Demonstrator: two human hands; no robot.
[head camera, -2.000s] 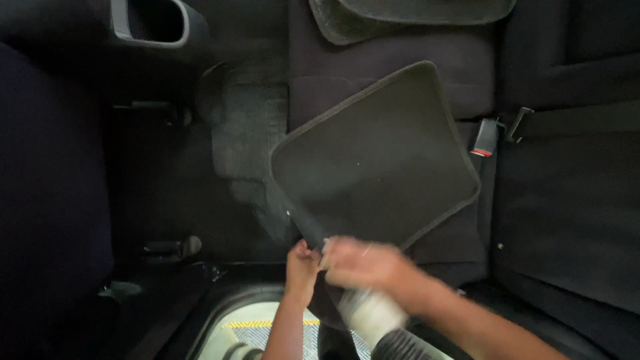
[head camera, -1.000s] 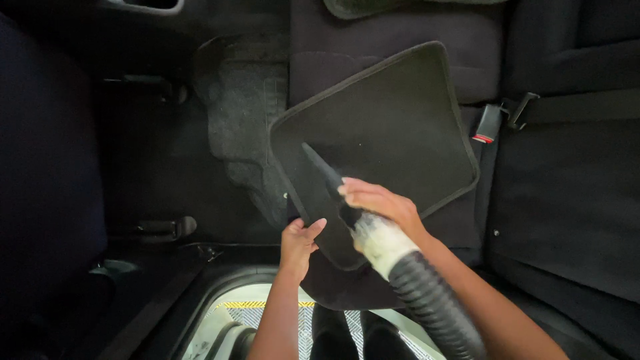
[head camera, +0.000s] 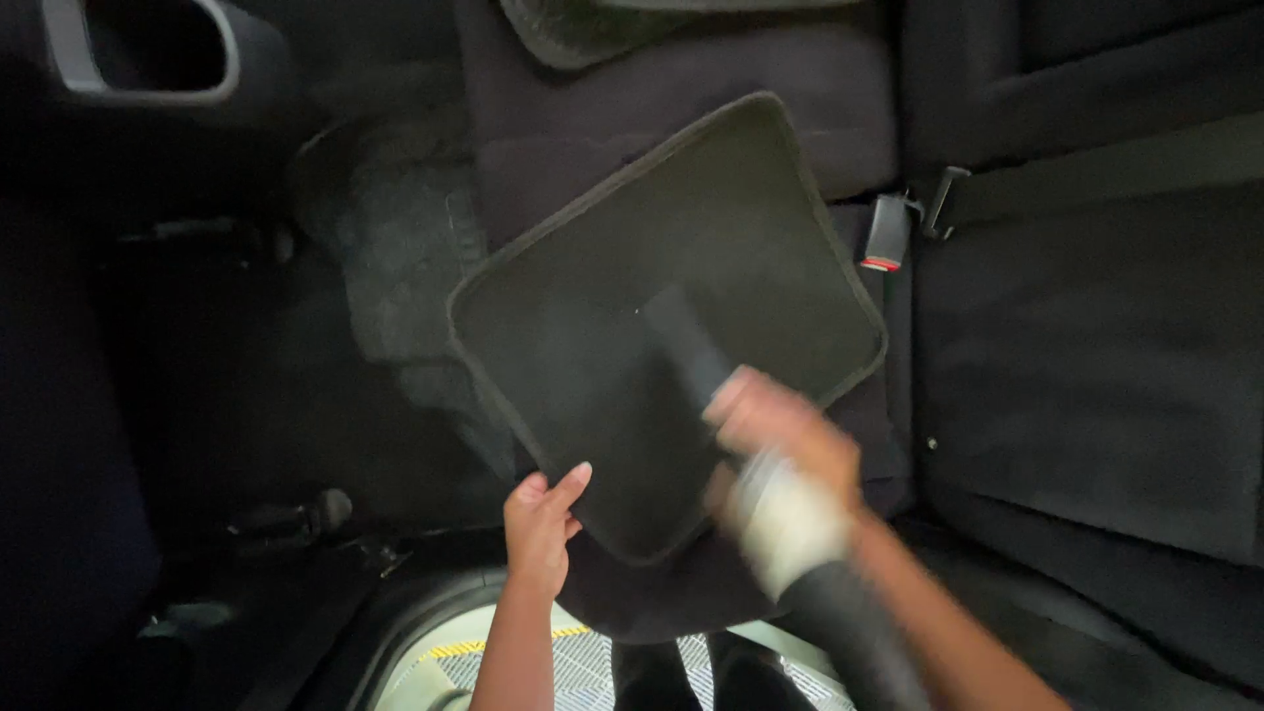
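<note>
A dark car floor mat (head camera: 642, 375) with a bound edge lies slanted on the rear seat cushion. My left hand (head camera: 543, 518) grips its lower left edge, thumb on top. My right hand (head camera: 790, 434), blurred by motion, holds a vacuum hose's crevice nozzle (head camera: 686, 336) over the middle of the mat; whether the tip touches the mat cannot be told. Below that hand, a whitish cuff (head camera: 790, 523) joins the nozzle to a black ribbed hose (head camera: 859, 632). A small pale speck shows on the mat near the nozzle tip.
Another mat (head camera: 568, 35) lies on the seat at the top. A seat belt buckle (head camera: 887, 232) stands by the backrest (head camera: 1106, 346). The carpeted car floor (head camera: 395, 267) is at left, with seat rail ends (head camera: 336, 509). The door sill (head camera: 434, 612) and a metal grating (head camera: 592, 671) lie below.
Two seconds ago both hands were close together at the mat's lower left edge. My right hand has since moved right and the nozzle lies over the mat's middle. My left hand stays at the edge.
</note>
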